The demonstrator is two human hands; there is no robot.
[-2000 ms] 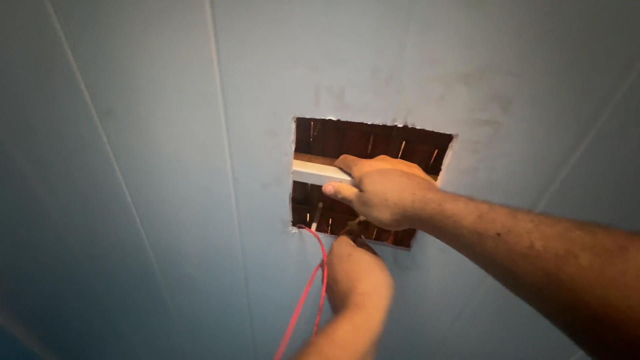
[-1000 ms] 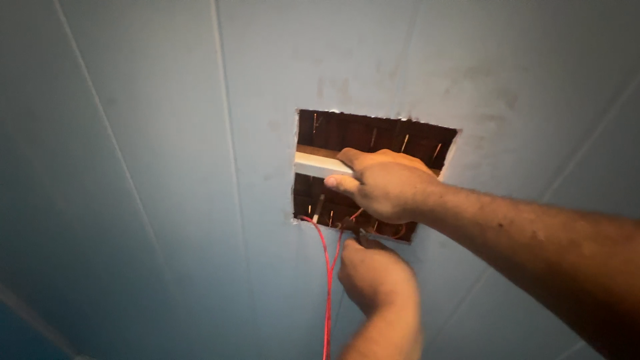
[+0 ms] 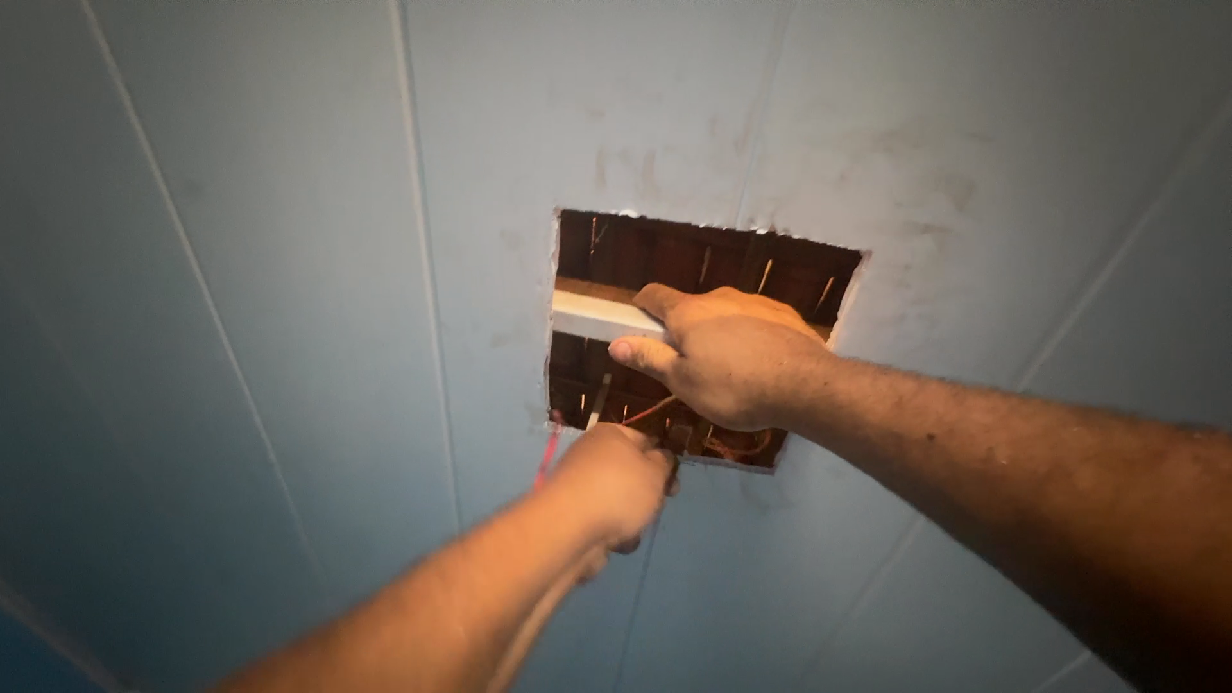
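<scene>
A roughly square opening (image 3: pixel 707 255) with ragged edges is cut in a blue-painted panelled surface. Across it runs a pale batten (image 3: pixel 602 316), which my right hand (image 3: pixel 736 356) grips, thumb on the near side and fingers over the top. Below, my left hand (image 3: pixel 616 476) is at the opening's lower edge, blurred, its fingers curled and mostly hidden; whether it holds anything cannot be seen. An orange-red wire (image 3: pixel 652 410) runs inside the opening between the two hands. A red wire (image 3: pixel 549 457) hangs over the lower left corner, partly behind my left hand and forearm.
Dark boards (image 3: pixel 664 255) with bright slits lie beyond the opening. A thin pale strip (image 3: pixel 599 399) and a loop of wire (image 3: pixel 741 448) show near its lower edge. Long seams (image 3: pixel 423 212) cross the blue panels (image 3: pixel 318 173), which have dark smudges above the opening.
My left hand has moved left along the lower edge, and its forearm now slants in from the lower left, covering much of the red wire. My right hand keeps its grip on the batten.
</scene>
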